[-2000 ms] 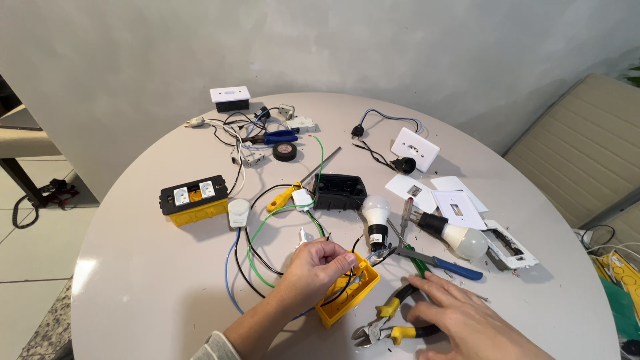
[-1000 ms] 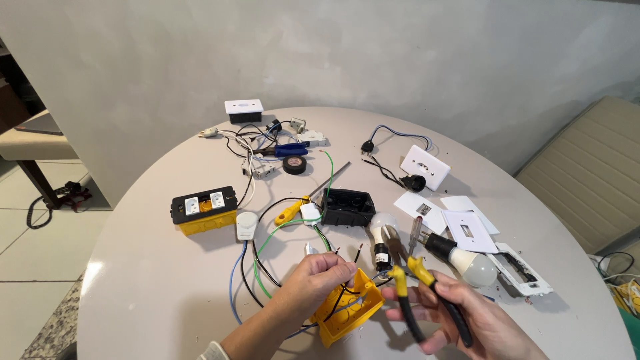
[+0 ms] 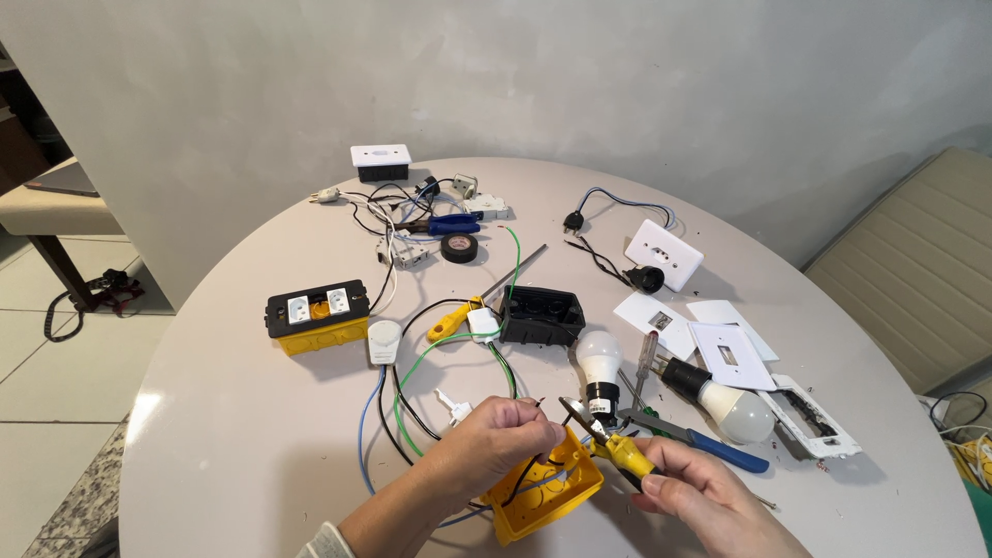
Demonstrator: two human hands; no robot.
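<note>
My left hand pinches a black wire between thumb and fingers above a yellow plastic electrical box. In my right hand are cutting pliers with yellow and black grips, their jaws pointing up and left beside the wire end. Whether the jaws touch the wire cannot be told. Black and blue wires run through the yellow box. Just beyond the pliers, an LED bulb sits in a black lamp holder. A green wire curves left of my left hand, near a white plug adapter.
Around the hands lie a black electrical box, a yellow-handled screwdriver, a blue-handled knife, a second bulb and white cover plates. Farther back are black tape, blue pliers and a socket box.
My right hand first lay by the pliers on the table, then lifted them, and now holds them near the wire at my left hand. My left hand stays over the yellow box.
</note>
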